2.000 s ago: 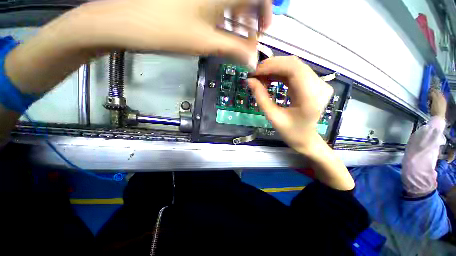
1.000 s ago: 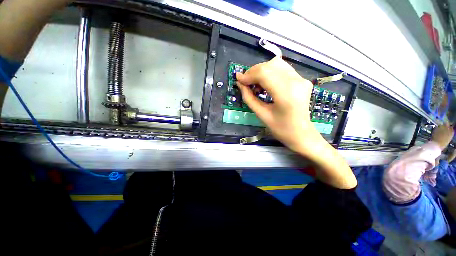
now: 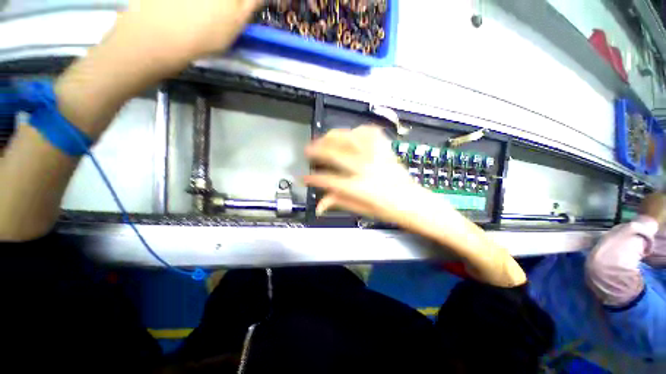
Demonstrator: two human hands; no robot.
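Observation:
The green circuit board panel (image 3: 461, 201) lies in the black carrier (image 3: 499, 179) on the conveyor, its left part hidden by my right hand. My right hand (image 3: 358, 172) is blurred over the carrier's left half, fingers bent; whether it holds something I cannot tell. My left hand (image 3: 190, 22), with a blue wrist strap (image 3: 60, 124), is at the top left, cut off by the picture's top edge; its fingertips are hidden beside the blue parts bin (image 3: 310, 51). The bin is heaped with copper and dark ring parts (image 3: 343, 25).
The silver conveyor rail (image 3: 328, 246) runs across in front of me. A ribbed shaft (image 3: 201, 139) and a smooth bar (image 3: 161, 146) cross at left. The blue strap cord (image 3: 117, 201) hangs over the rail. Another blue bin (image 3: 635, 139) and a person's pink sleeve (image 3: 621, 256) are at right.
The view has shifted, bringing the blue parts bin into view. My left hand has come back into the picture near the bin. My right hand's fingers have moved off the board's left end.

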